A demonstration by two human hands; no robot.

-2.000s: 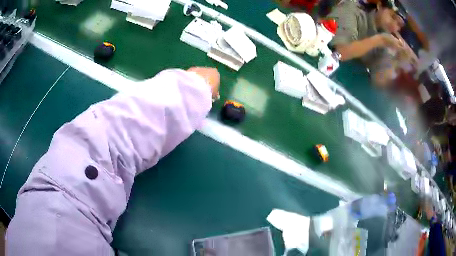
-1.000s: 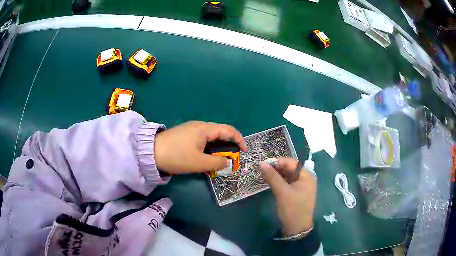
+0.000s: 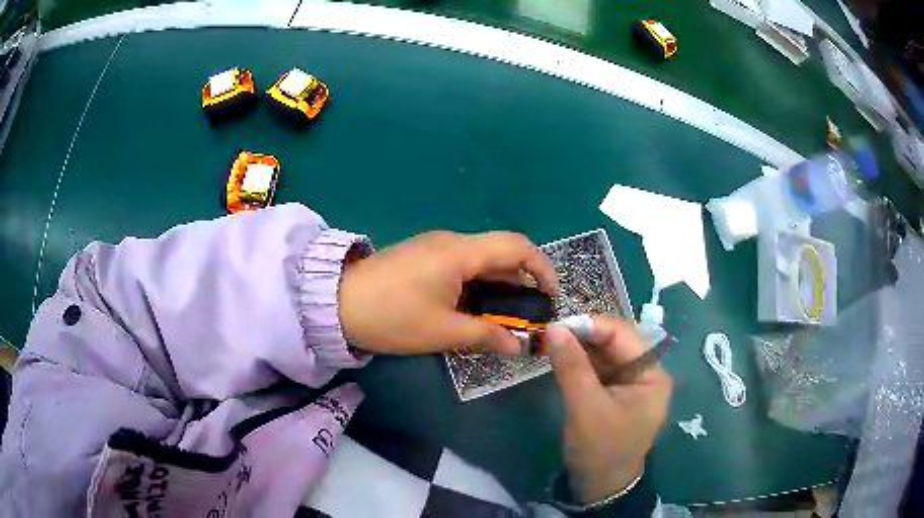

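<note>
My left hand [image 3: 441, 288] grips an orange-and-black unit [image 3: 512, 304] over the parts box, its black cover facing up and its orange rim towards me. My right hand [image 3: 613, 405] touches the unit's right side with its fingertips. A white patch is at these fingertips, and thin tweezers [image 3: 640, 364] seem to lie between the fingers, blurred. The pale parts box [image 3: 620, 273], with many silver pins, is partly hidden under both hands. A white nozzle [image 3: 651, 316] shows just behind my right hand; whether it is held is unclear.
Three orange-and-black units [image 3: 251, 182] sit open side up at upper left. White paper [image 3: 669, 238], a coiled white cable [image 3: 724, 369], a white scrap [image 3: 693, 425], a tape roll [image 3: 812, 283], a water bottle [image 3: 826, 182] and a plastic bag [image 3: 811, 390] are at right. A white-edged conveyor [image 3: 405, 28] runs behind.
My left arm came back from the conveyor, and the hand holds a unit. In the last second the unit turned black side up, and my right fingertips came against it.
</note>
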